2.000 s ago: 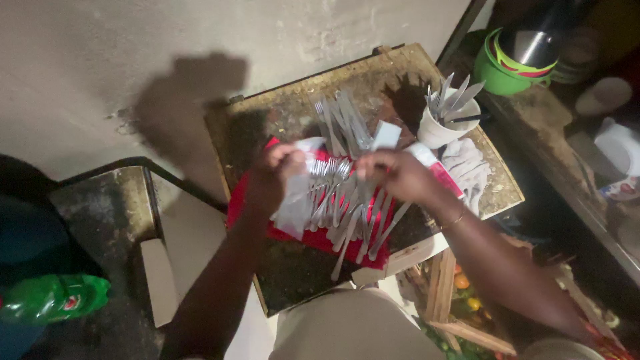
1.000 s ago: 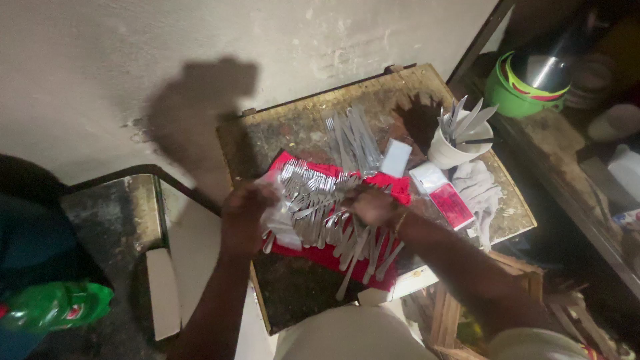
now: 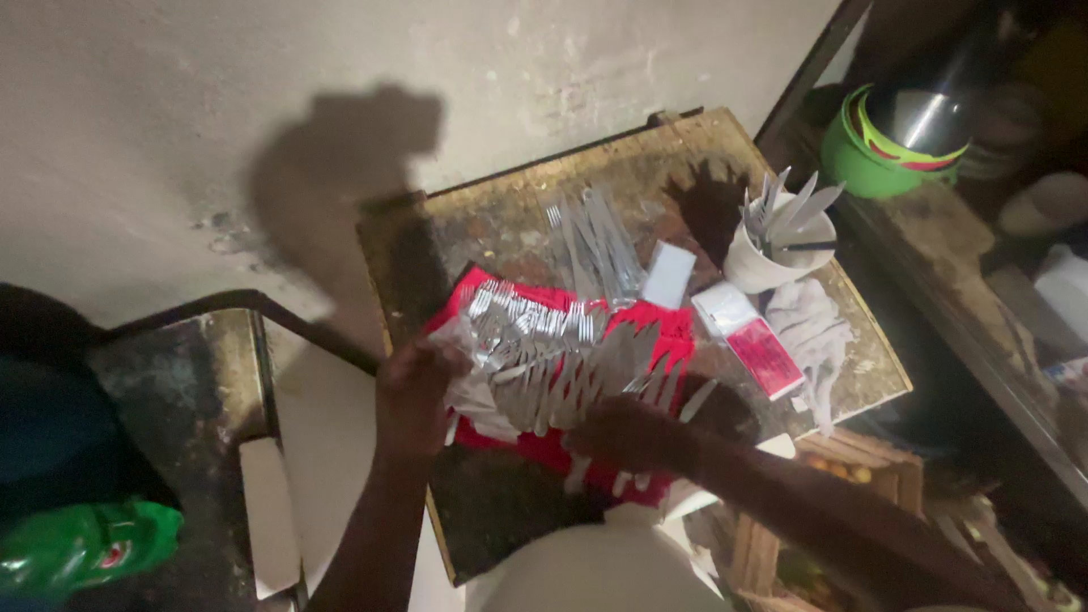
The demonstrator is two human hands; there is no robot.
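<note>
A red cloth (image 3: 544,446) lies on a worn wooden table (image 3: 484,501), with many metal forks (image 3: 531,327) spread over it. My left hand (image 3: 421,382) is at the cloth's left edge, its fingers closed on a clear plastic bag (image 3: 480,399). Low over the handles of the cutlery is my right hand (image 3: 625,433), dark and blurred; whether it grips a piece cannot be told. More metal cutlery (image 3: 599,246) lies behind the cloth, beside a small white packet (image 3: 669,274). At the right a white cup (image 3: 769,259) holds several knives upright.
A red and white packet (image 3: 752,344) and a crumpled white cloth (image 3: 807,340) lie at the table's right. Green bowls (image 3: 884,161) stand on a side shelf. A wooden crate (image 3: 892,476) is below at the right, and a green plastic bottle (image 3: 93,544) lies at the lower left.
My right hand has moved from the upper part of the cutlery down toward the handles. My left hand has moved down to the cloth's left edge.
</note>
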